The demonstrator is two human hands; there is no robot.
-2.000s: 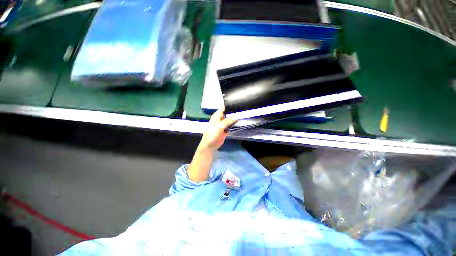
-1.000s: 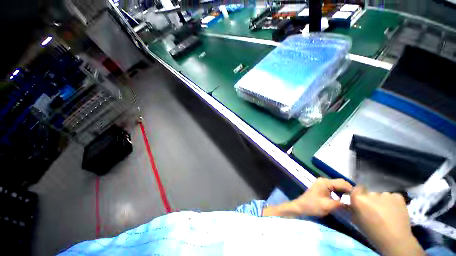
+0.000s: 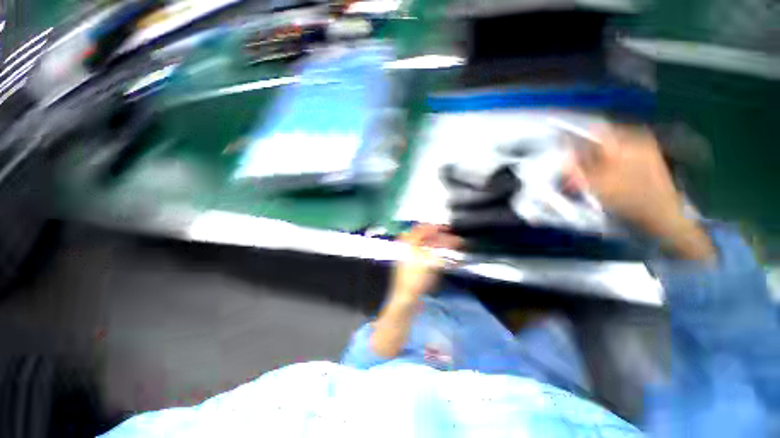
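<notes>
The view is blurred. The work tray (image 3: 425,175), pale inside, lies in front of me. The black liner sheet (image 3: 487,201) is over the tray's front part, bent, with white release liner (image 3: 547,167) across it on the right. My left hand (image 3: 425,248) is at the tray's front edge, at the sheet's near left corner; its fingers look closed on the sheet. My right hand (image 3: 631,175) is raised over the tray's right side, strongly blurred, beside the white liner; its grip cannot be made out.
A second tray, black inside (image 3: 539,47) with a blue front wall (image 3: 539,101), stands just behind. A bubble-wrapped stack (image 3: 321,120) lies to the left on the green board (image 3: 205,192). The line's metal edge (image 3: 274,235) runs along the front. Small items lie behind the stack.
The view has swung back right. My right hand has moved away from my left, to the tray's right side, and the white liner is now spread over the sheet's right part.
</notes>
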